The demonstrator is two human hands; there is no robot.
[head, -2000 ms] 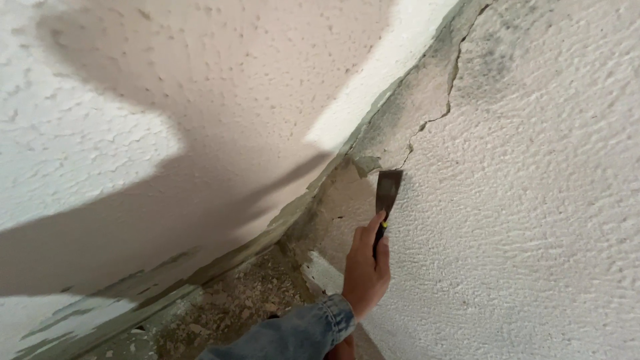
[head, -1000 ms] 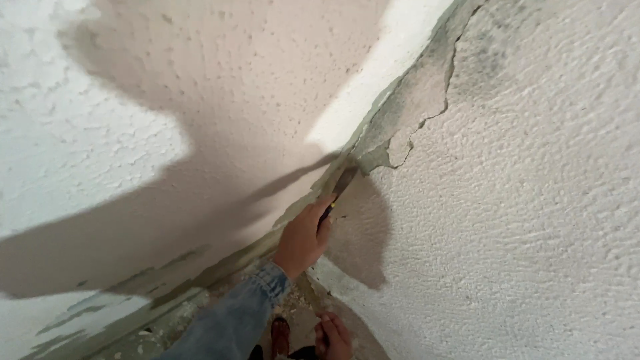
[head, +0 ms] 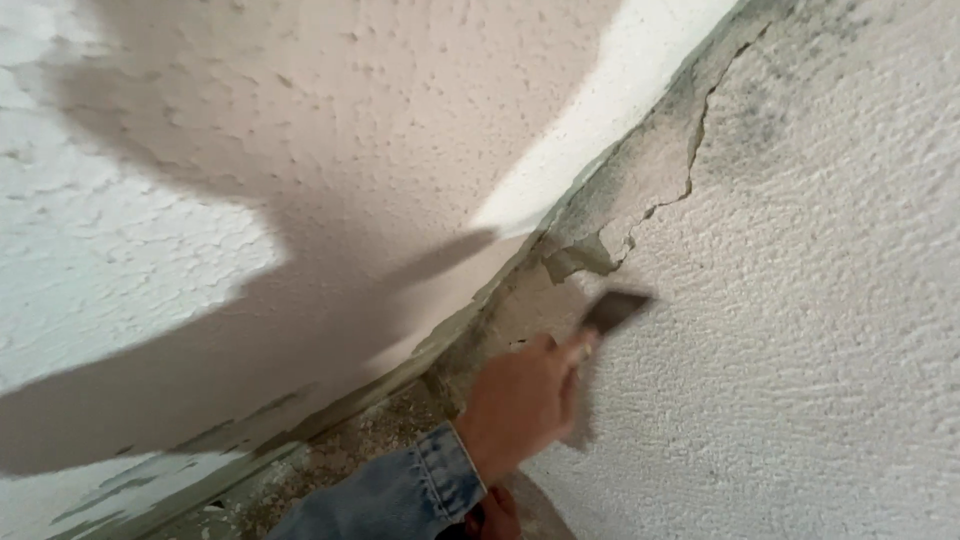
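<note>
My left hand (head: 517,409), in a denim sleeve, grips the handle of a putty knife (head: 616,309). The knife's metal blade is blurred and lies over the textured wall on the right, just below a chipped patch (head: 581,256) of bare grey-green plaster. Whether the blade touches the wall cannot be told. A jagged crack (head: 701,127) runs from that patch up toward the top of the view. My right hand (head: 501,514) shows at the bottom edge, partly hidden behind the left wrist and sleeve; what its fingers do is unclear.
A textured white wall (head: 360,135) on the left, crossed by a large shadow, meets the right wall at a stained, peeling corner seam (head: 450,330). Dark speckled stains lie beside the crack. Crumbled debris (head: 330,457) covers the floor at the foot of the corner.
The left hand with the putty knife has moved from the corner seam rightward onto the right wall. My right hand, more visible a second ago, is now partly covered by the left arm.
</note>
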